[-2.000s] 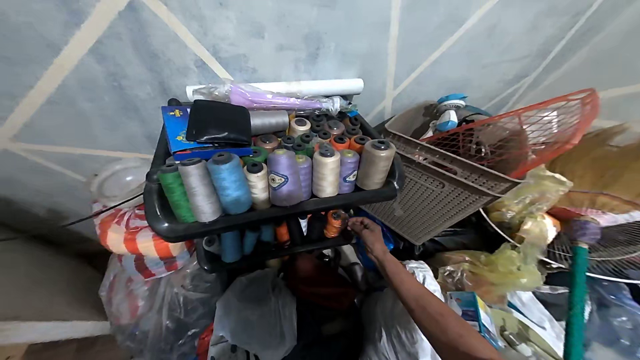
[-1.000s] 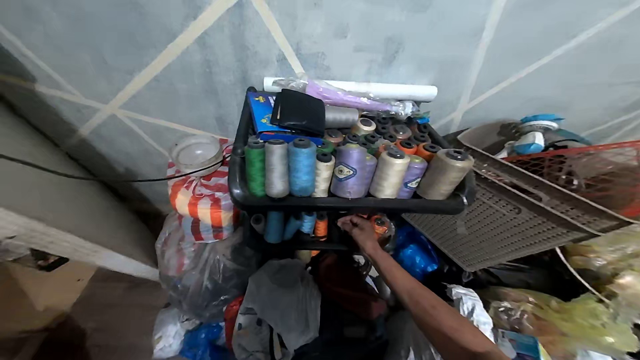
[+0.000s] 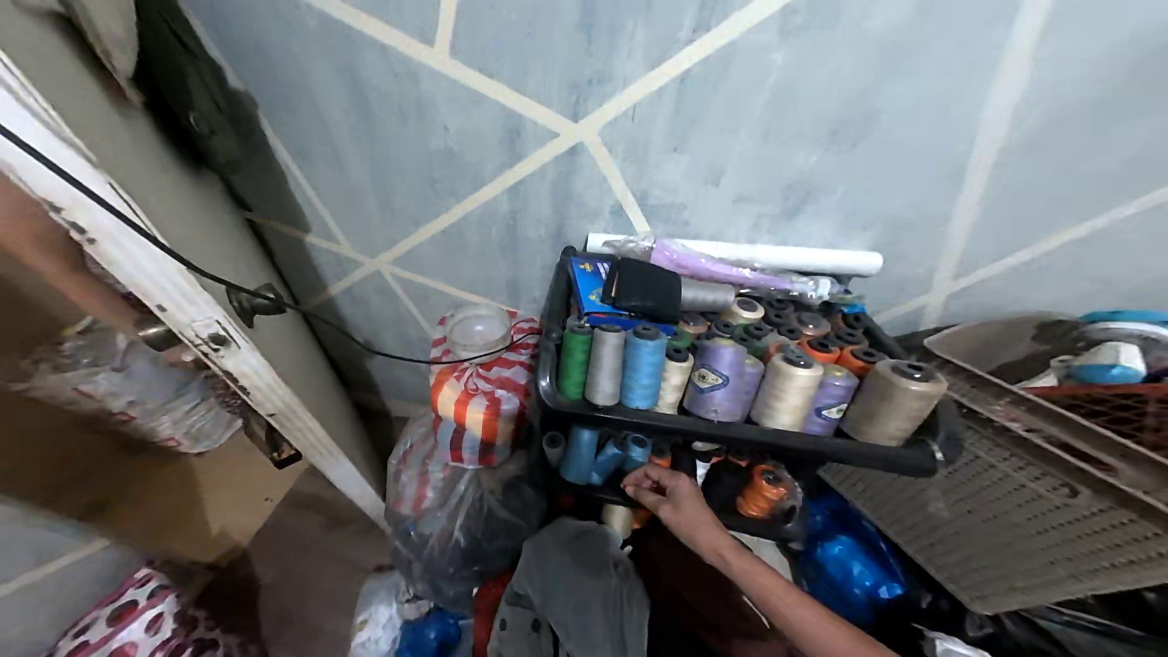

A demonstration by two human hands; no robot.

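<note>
My right hand (image 3: 671, 502) reaches in from the lower right to the front of the lower shelf of a black plastic rack (image 3: 693, 427). Its fingers are bent, close to blue thread cones (image 3: 607, 459); whether they pinch anything is too small to tell. An orange thread spool (image 3: 762, 491) lies to the right of the hand. On the top tray stand thread cones: green (image 3: 575, 362), grey (image 3: 604, 367), blue (image 3: 643, 368), purple (image 3: 719, 381), cream (image 3: 786, 391) and beige (image 3: 893, 401). A black pouch (image 3: 643, 289) rests behind them. My left hand is out of view.
A striped bag (image 3: 484, 401) with a clear round container (image 3: 478, 330) stands left of the rack. A black cable (image 3: 310, 315) crosses to it from the door edge (image 3: 201, 319). Grey perforated baskets (image 3: 1022, 493) lean on the right. Grey cloth (image 3: 570, 589) hangs below. Another person's arm (image 3: 55, 251) shows beyond the door.
My right hand has moved left along the lower shelf, from the orange spool to the blue cones. The view has swung left, bringing in the door.
</note>
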